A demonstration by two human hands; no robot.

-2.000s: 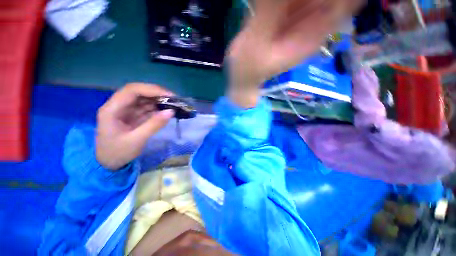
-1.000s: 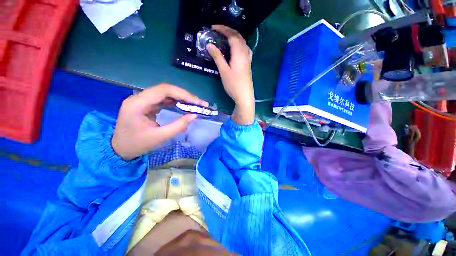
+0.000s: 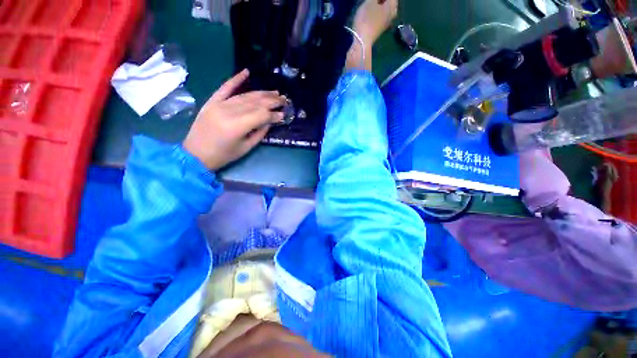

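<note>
The black fixture [image 3: 279, 42] stands on the bench in front of me, its base with white printing at the front edge. My left hand [image 3: 234, 122] reaches in from the left, its fingertips at a shiny round seat or piece [image 3: 286, 110] on the base. The fingers cover part of it, so I cannot tell if they grip a round unit. My right hand [image 3: 374, 24] is at the top edge, beside the fixture's far right side, partly cut off. What it holds, if anything, is not visible.
A red pocketed tray [image 3: 59, 91] is at left, with white crumpled paper [image 3: 148, 80] and clear film [image 3: 176, 103] beside it. A blue box [image 3: 447, 133] stands right of the fixture. A clear cylinder [image 3: 580, 126] and a neighbour's purple sleeve [image 3: 552, 238] are at far right.
My left hand has moved from the bench's front edge, where it held a thin dark unit, up to the fixture base. My right hand has left the seat and moved up and away to the right.
</note>
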